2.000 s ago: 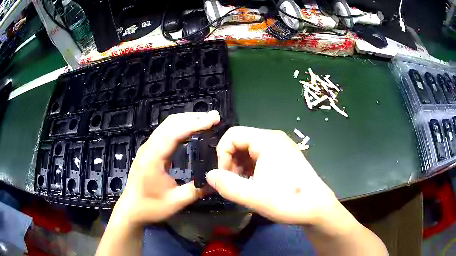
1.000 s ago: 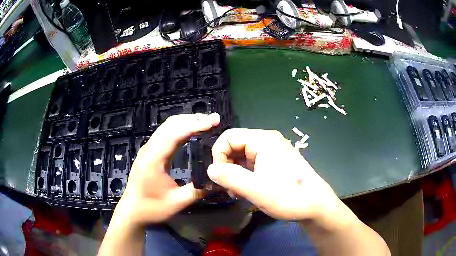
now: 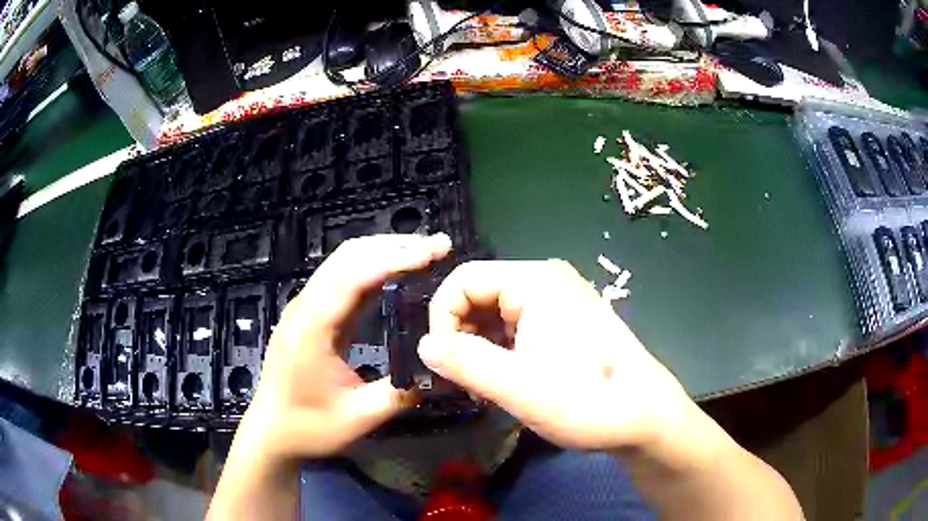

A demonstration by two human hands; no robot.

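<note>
A slim black plastic housing [image 3: 405, 341] stands roughly upright between my hands, hard to see against the black blister tray [image 3: 122, 275]. My left hand [image 3: 331, 341] holds it between the fingertips above and the thumb below. My right hand [image 3: 544, 356] is curled at its right side, with thumb and forefinger pinched together against it. Whether a small piece is between those fingertips is hidden. White strips lie in a farther pile [image 3: 651, 181] on the green mat, and a few shorter ones [image 3: 614, 277] lie just beyond my right hand.
A clear blister tray [image 3: 850, 219] with black oval units stands at the right. Behind the mat is a ledge with red-orange markings [image 3: 651, 83], bearing scanners [image 3: 585, 25], cables and a black mouse [image 3: 748, 66]. A clear bottle [image 3: 153, 56] stands back left. Red stools show below.
My right thumb and forefinger have shifted slightly left along the housing since the earliest frame. My left hand keeps its hold nearly unmoved. The piles look the same.
</note>
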